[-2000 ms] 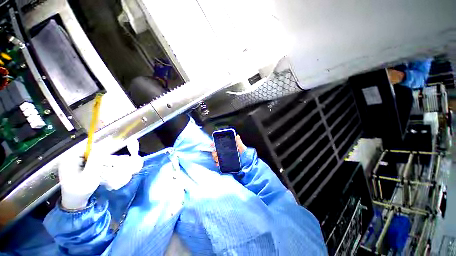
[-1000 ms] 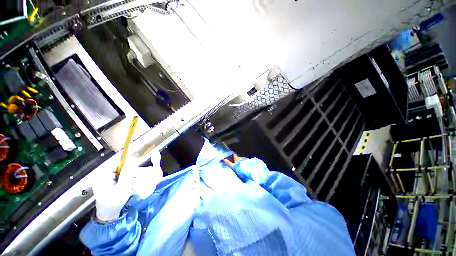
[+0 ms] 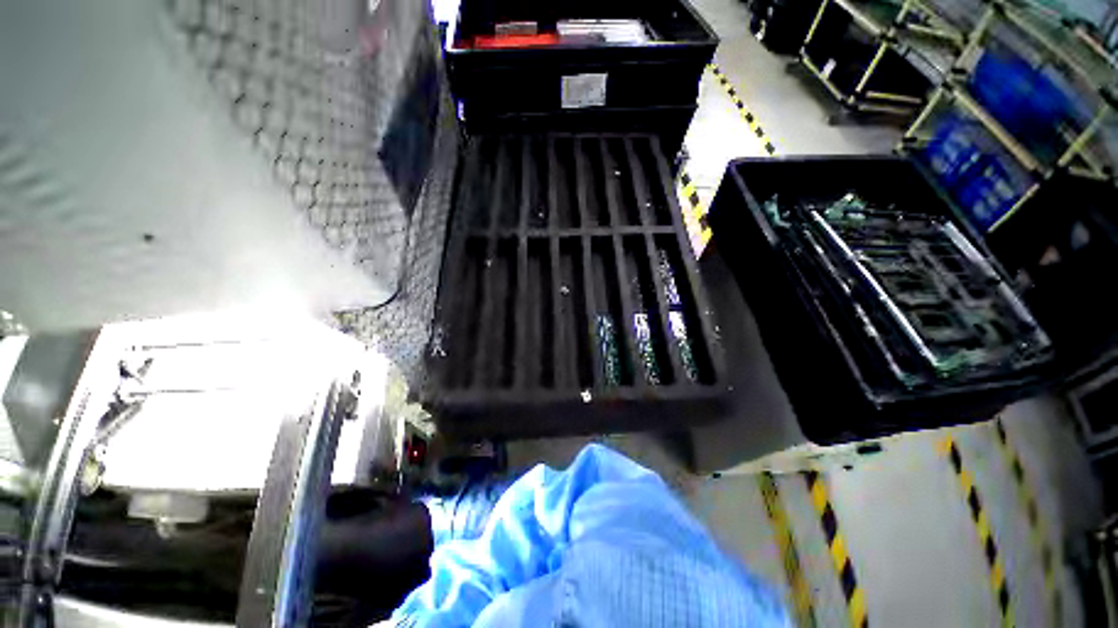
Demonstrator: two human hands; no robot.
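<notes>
Neither of my hands shows; only a blue smock sleeve and part of the smock are at the bottom centre. A black slotted tray (image 3: 566,233) lies in front of me, with two rows of long parallel slots. Small green daughter boards (image 3: 646,347) stand in the near right slots; the other slots look dark. To the right, a deep black bin (image 3: 846,415) holds flat frame-like pieces (image 3: 932,288) with pale bars and green edges. The yellow stick and the phone are not in view.
Behind the tray is another black bin (image 3: 515,92) with a red item and pale items inside. A pale machine with a mesh-patterned side (image 3: 300,147) is at the left. A metal conveyor rail (image 3: 294,491) is at lower left. Yellow-black floor stripes and racks (image 3: 932,92) are to the right.
The view has swung right, from the circuit boards to the slotted tray and bins. The gloved left hand with the yellow stick has left view. The right hand, seen earlier with the phone, is also gone.
</notes>
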